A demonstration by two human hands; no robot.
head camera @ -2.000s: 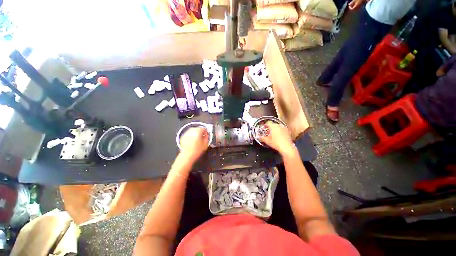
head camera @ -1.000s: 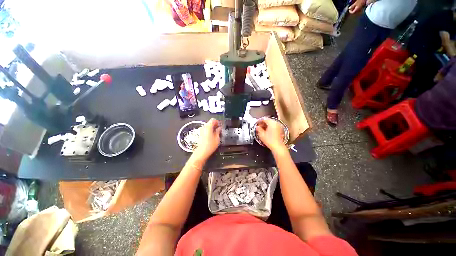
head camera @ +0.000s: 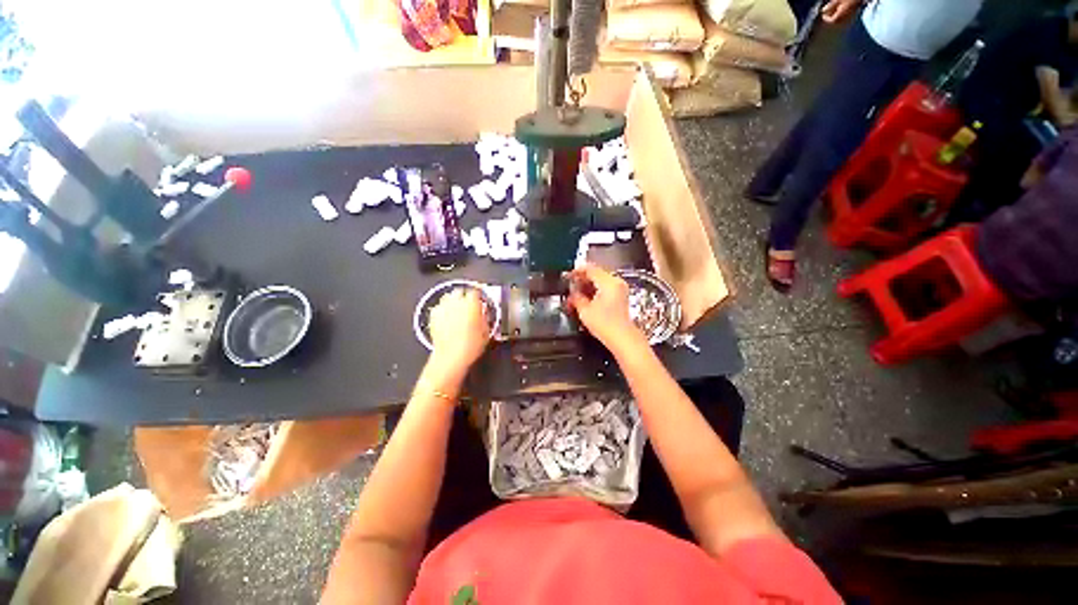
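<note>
The dark green hand press [head camera: 556, 231] stands in front of me with its ram over the silvery fixture [head camera: 541, 314]. My left hand [head camera: 460, 321] is in the left parts bowl [head camera: 423, 310], fingers curled down and hidden. My right hand [head camera: 601, 304] is at the right side of the fixture with its fingertips close together under the ram; whether it holds a small part is too small to tell. The right parts bowl [head camera: 657, 310] with small metal parts is beside it. A tub [head camera: 565, 447] full of grey-white pieces sits by my lap.
White plastic pieces [head camera: 376, 193] and a lit smartphone [head camera: 435, 221] lie behind the left bowl. A second press [head camera: 118, 225], a metal plate [head camera: 181, 330] and an empty bowl [head camera: 268, 326] are at left. Cardboard edging [head camera: 680, 207] stands at right. A person stands near red stools [head camera: 916, 290].
My right hand has moved left from the right bowl to the fixture. My left hand has moved from the fixture's left side back into the left bowl.
</note>
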